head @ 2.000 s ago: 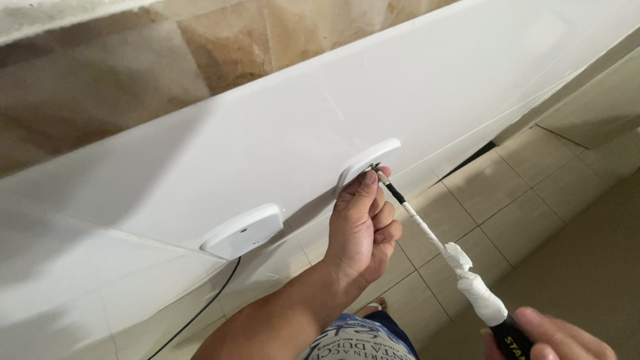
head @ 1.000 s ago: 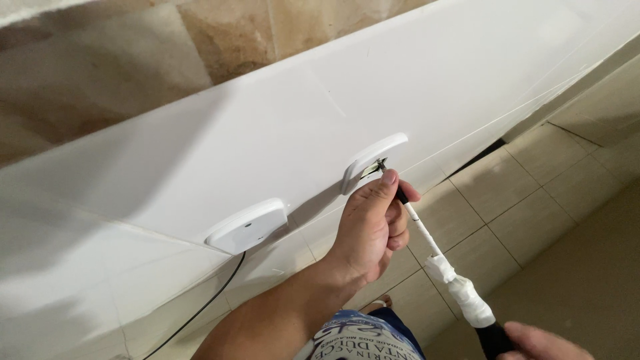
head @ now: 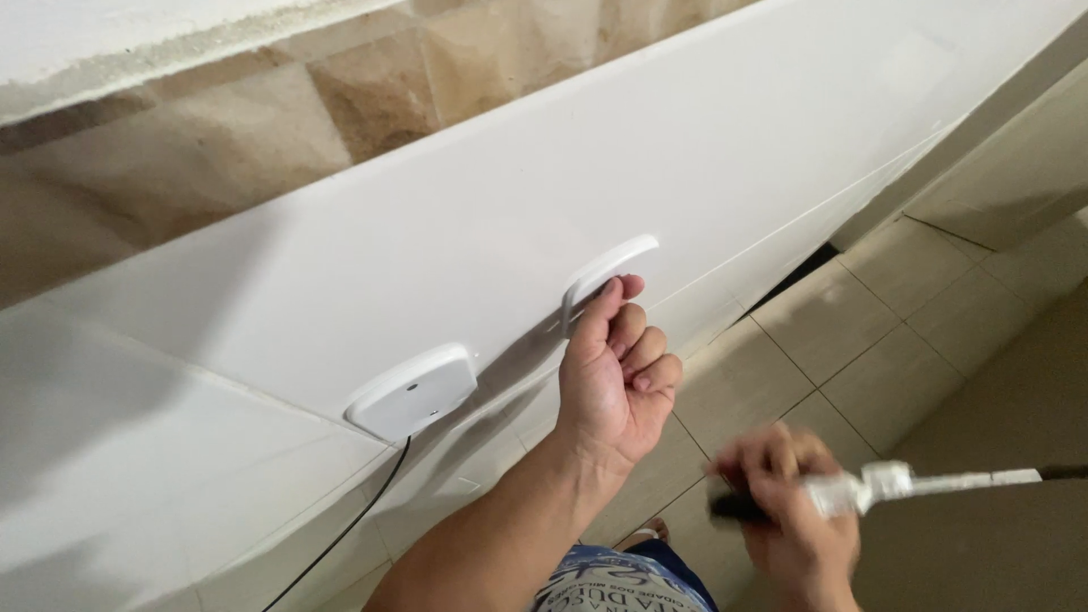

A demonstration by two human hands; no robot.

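My left hand [head: 625,357] is at a white wall-mounted plate [head: 610,263], its thumb and forefinger pinched at the lower edge; what lies between the fingertips is hidden. My right hand [head: 790,501], blurred by motion, grips a screwdriver [head: 926,484] with a black handle and a shaft wrapped in white material. The shaft points right, away from the wall. Left of my left hand, a second white plate [head: 416,395] with two small holes is on the wall, and a black cable [head: 348,527] runs down from it.
Glossy white tiles [head: 476,204] cover the wall, under a band of brown marbled tiles [head: 374,93]. Beige floor tiles [head: 816,340] lie below, with a dark gap [head: 795,276] at the wall's foot. Part of my foot [head: 654,531] shows at the bottom.
My right hand has swung the screwdriver away from the wall plate; its tip was by my left fingers before. The wires visible earlier at the plate are now hidden by my left hand.
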